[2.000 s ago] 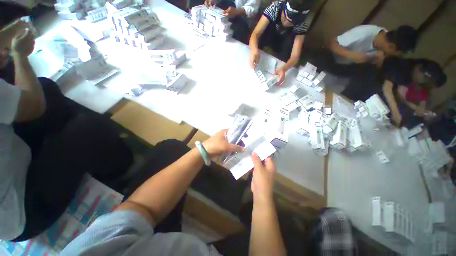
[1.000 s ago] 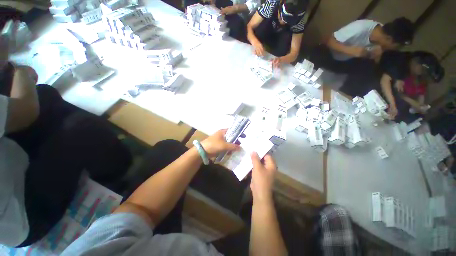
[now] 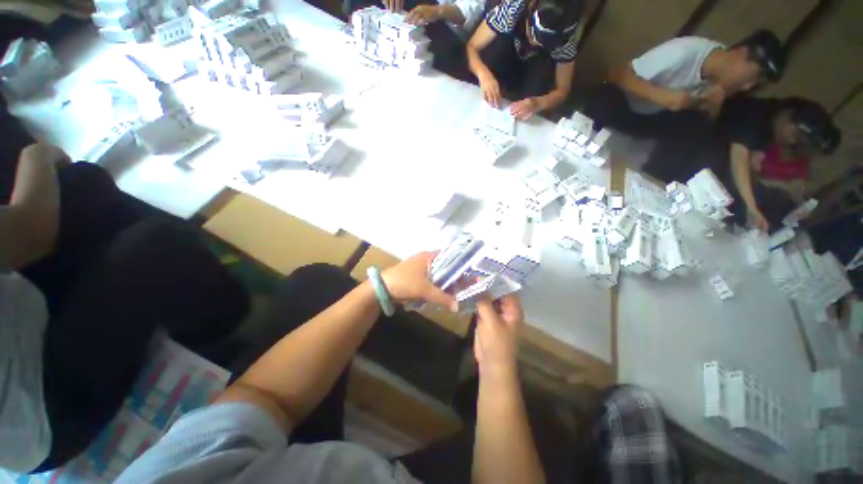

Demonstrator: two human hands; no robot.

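Observation:
My left hand (image 3: pixel 418 281), with a bracelet at the wrist, holds a stack of flat blanks (image 3: pixel 456 257) above the near table edge. My right hand (image 3: pixel 497 326) grips the near end of a white carton (image 3: pixel 484 286) with dark print, which lies between both hands. The carton looks narrow and partly folded; its exact shape is blurred. My left fingers are partly hidden behind the stack. More flat blanks (image 3: pixel 511 227) lie on the table just beyond my hands.
A loose heap of white cartons (image 3: pixel 629 232) lies on the white table (image 3: pixel 407 132) ahead right. Stacked cartons (image 3: pixel 248 49) stand at upper left, and a row (image 3: pixel 743 402) at lower right. People sit around the table. Brown cardboard (image 3: pixel 284 232) edges the near side.
The wide white panel between my hands now shows as a narrower folded shape. My right hand has stayed in nearly the same place. The neighbour's arm at left has moved lower.

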